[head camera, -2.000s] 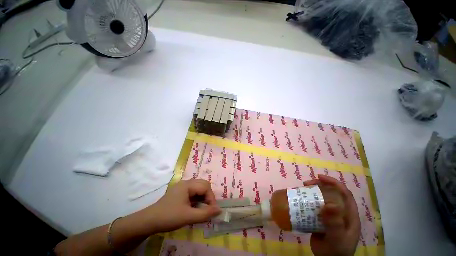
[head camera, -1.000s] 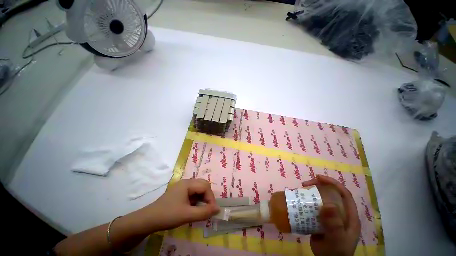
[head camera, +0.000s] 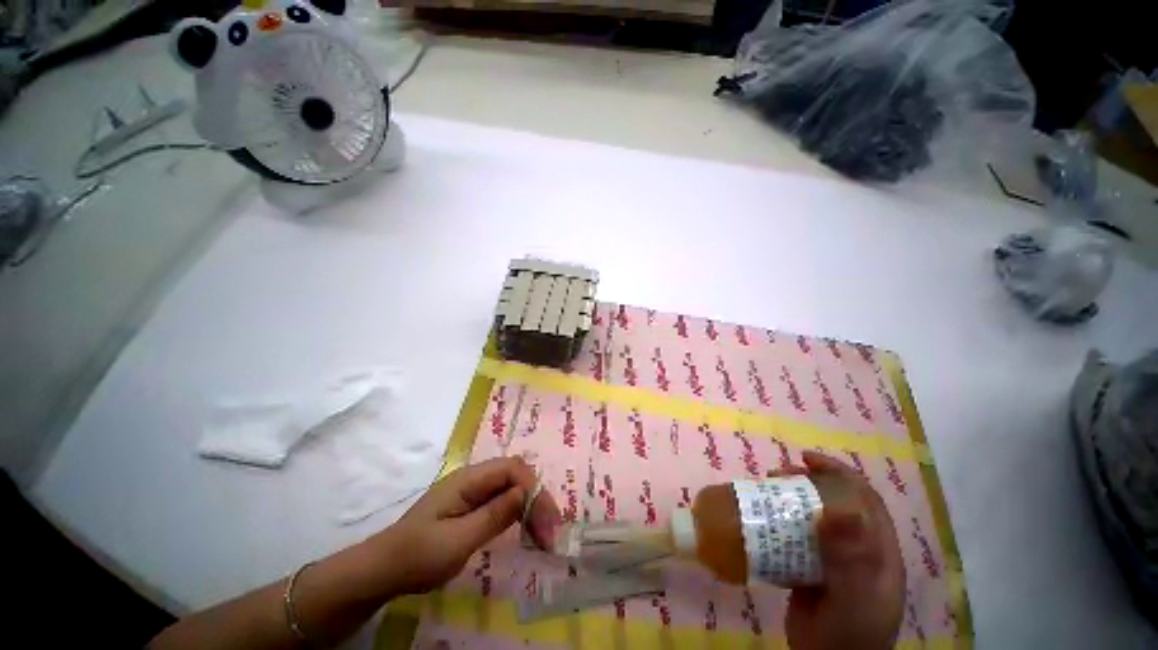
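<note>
My right hand holds the glue bottle on its side, with amber liquid, a white label and its pale nozzle pointing left. My left hand pinches a small grey strip, bent, at the nozzle's tip; whether they touch is unclear. Loose grey fabric strips lie on the pink printed board under the nozzle, partly hidden by it. A neat block of finished tabs stands at the board's far left corner.
A crumpled white cloth lies left of the board. A white panda-shaped fan stands at the back left. Clear plastic bags of dark pieces lie at the back right and right. Yellow tape crosses the board.
My left fingers have opened a little and shifted, and a bent strip now shows at their tips. The bottle stays in my right hand. The view has tilted slightly upward.
</note>
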